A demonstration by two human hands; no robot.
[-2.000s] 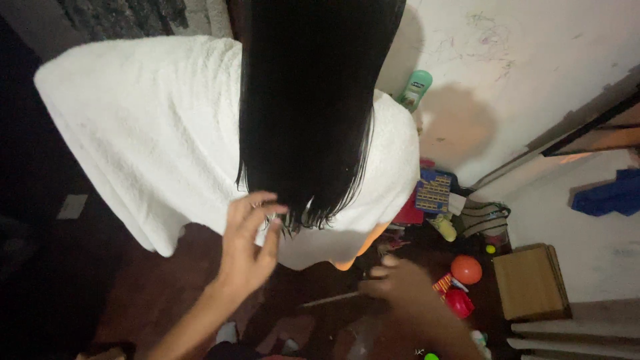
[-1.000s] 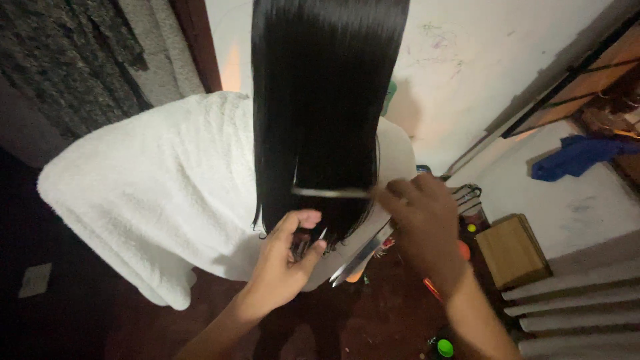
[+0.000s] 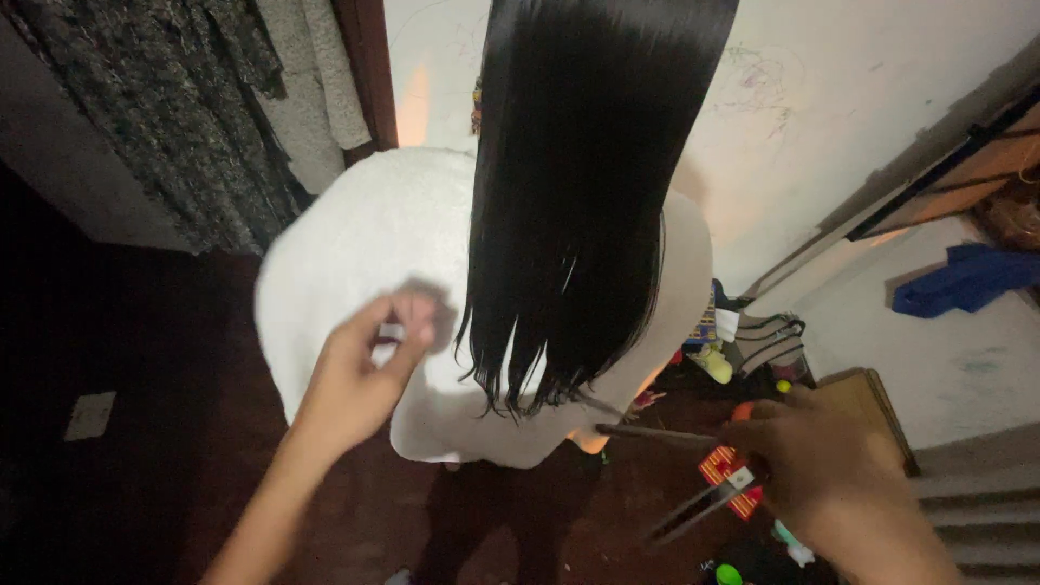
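Observation:
Long, straight black hair (image 3: 577, 203) hangs down a seated or standing person's back, over a white towel (image 3: 357, 236). Its lower ends are uneven, with gaps between strands. My left hand (image 3: 357, 378) is left of the hair ends, over the towel, thumb and fingertips pinched together; nothing shows between them. Low on the right, my blurred right hand (image 3: 821, 479) holds metal scissors (image 3: 699, 508), blades pointing down-left, and a thin comb-like tool (image 3: 658, 433) pointing left toward the hair ends. Its grip on both is partly hidden.
A marked pale wall (image 3: 772, 122) rises behind the person. Toys, a striped bag (image 3: 768, 345) and a brown board or box (image 3: 861, 406) lie at the right. A blue cloth (image 3: 967, 280) hangs farther right. Dark patterned cloth (image 3: 171, 114) hangs upper left.
My left hand has moved away from the hair ends to the left. My right hand, which had the thin tool across the hair a second ago, is now lower and off the hair.

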